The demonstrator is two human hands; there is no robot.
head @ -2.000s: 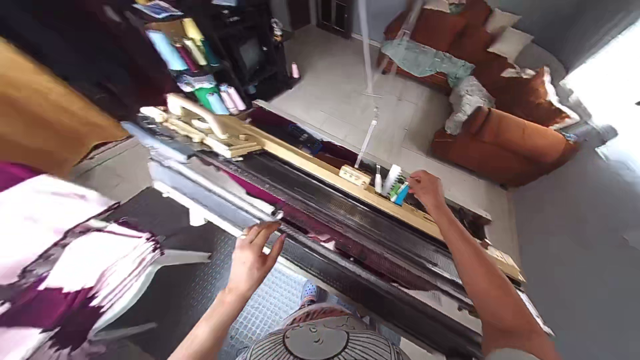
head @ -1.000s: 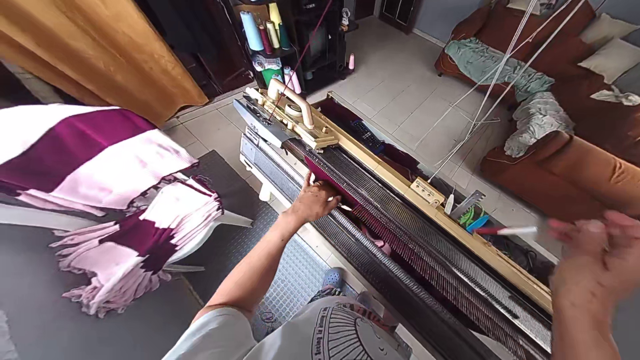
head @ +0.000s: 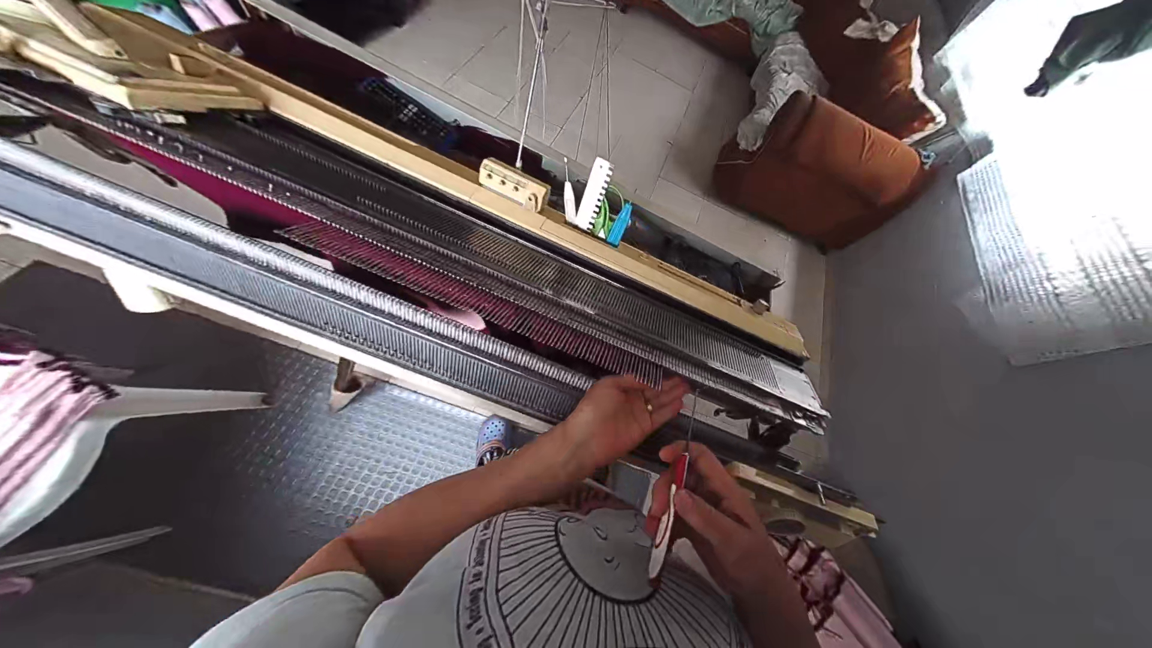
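Note:
A long knitting machine (head: 576, 297) runs diagonally across the view, with dark maroon knitted fabric (head: 540, 331) hanging from its row of needles. At the right end of the fabric, the fingertips of my left hand (head: 621, 418) touch its edge near the needles, palm turned up and fingers slightly bent. My right hand (head: 720, 513) holds a thin metal-tipped hand tool with a red and white handle (head: 669, 517), its tip pointing up beside my left fingertips at the needles. The cream machine carriage (head: 135, 72) rests on the far left of the bed.
A white comb-like tool (head: 594, 193) and a blue clip (head: 619, 223) stand in the rear rail. Beside them a yarn mast rises from a cream block (head: 513, 184). A white plastic chair (head: 108, 405) with striped knitting is at left, an orange-brown sofa (head: 810, 171) behind, a grey wall right.
My left hand has moved right along the machine to the fabric's right end. My right hand has brought the red and white tool down to the needles. The view has shifted right.

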